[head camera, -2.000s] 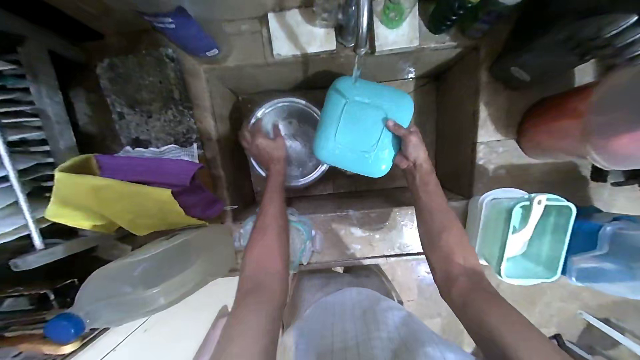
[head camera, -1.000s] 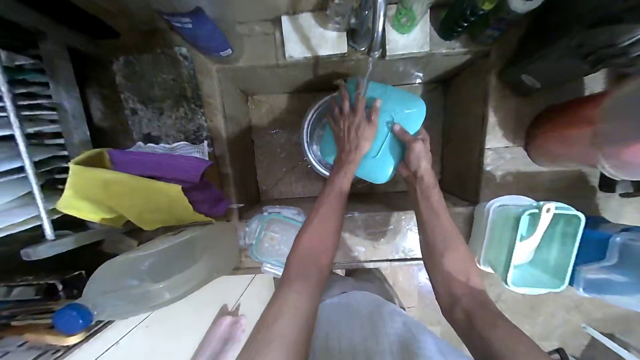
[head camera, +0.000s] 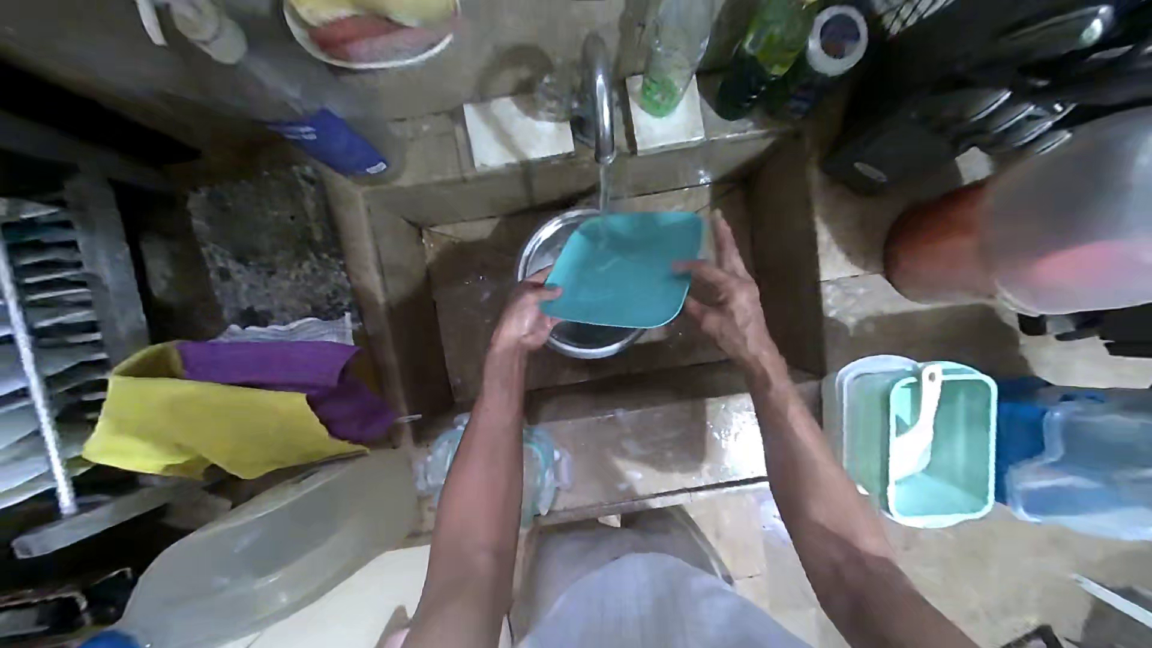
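Observation:
A teal plastic container (head camera: 625, 270), its smooth inside facing up, is held under running water from the metal faucet (head camera: 599, 99). My left hand (head camera: 526, 315) grips its left edge, thumb on the rim. Holding the right side is my right hand (head camera: 727, 292), thumb over the rim and fingers outside. Directly beneath it, a round metal bowl (head camera: 594, 344) rests in the tiled sink (head camera: 477, 315), mostly hidden by the container. Clear lids or containers with teal edging (head camera: 540, 468) lie on the front ledge, partly behind my left forearm.
Bottles, one of them clear with green contents (head camera: 664, 85), stand behind the sink. To the right are stacked tubs (head camera: 945, 504) with a white scoop (head camera: 916, 432) and an orange container (head camera: 936, 243). At left lie a yellow and purple cloth (head camera: 216, 414) and a large plastic bottle (head camera: 261, 549).
The teal container has turned from its outer side to its inside facing up. My left hand has moved from on top of it to its left edge.

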